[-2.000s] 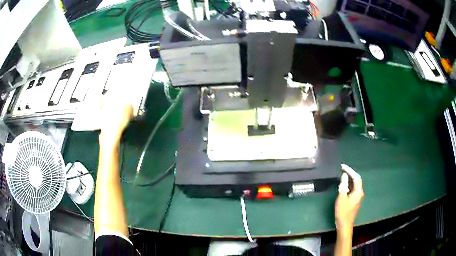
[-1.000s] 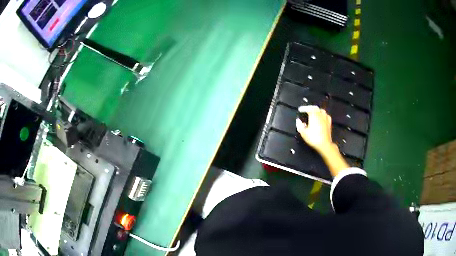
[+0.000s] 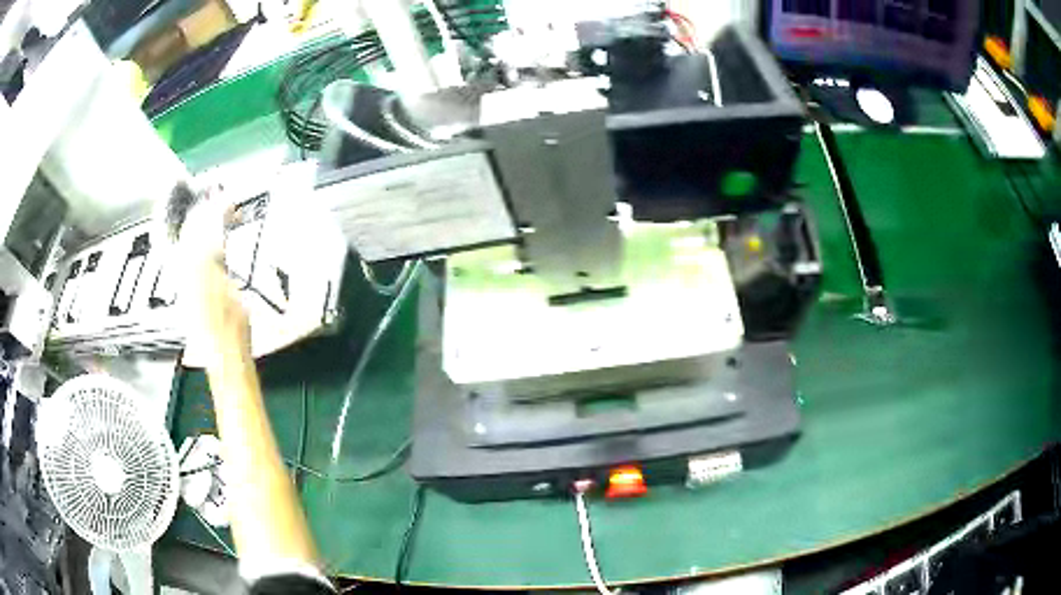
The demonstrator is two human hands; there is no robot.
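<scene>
My left hand [image 3: 212, 262] is blurred and reaches over the white plate [image 3: 305, 250] at the left. A dark shape [image 3: 180, 203] shows at its fingertips; whether the hand grips it is unclear. Thin dark phone frames [image 3: 126, 277] lie in a row on the white conveyor to its left, and another frame [image 3: 265, 273] lies just right of the hand. The black press machine [image 3: 605, 447] stands in the middle, its pale fixture plate [image 3: 593, 337] under the grey column [image 3: 556, 186]. My right hand is not in view.
A white fan [image 3: 107, 465] stands at the lower left. Air tubes [image 3: 370, 360] run left of the press. A long black bar [image 3: 855, 221] lies right of it, with a monitor [image 3: 873, 35] behind. A white tray edge [image 3: 948, 552] shows at the lower right.
The view has swung back left from the black tray on the right to the press and conveyor. The hand over that tray is out of view. My left hand now shows over the white plate.
</scene>
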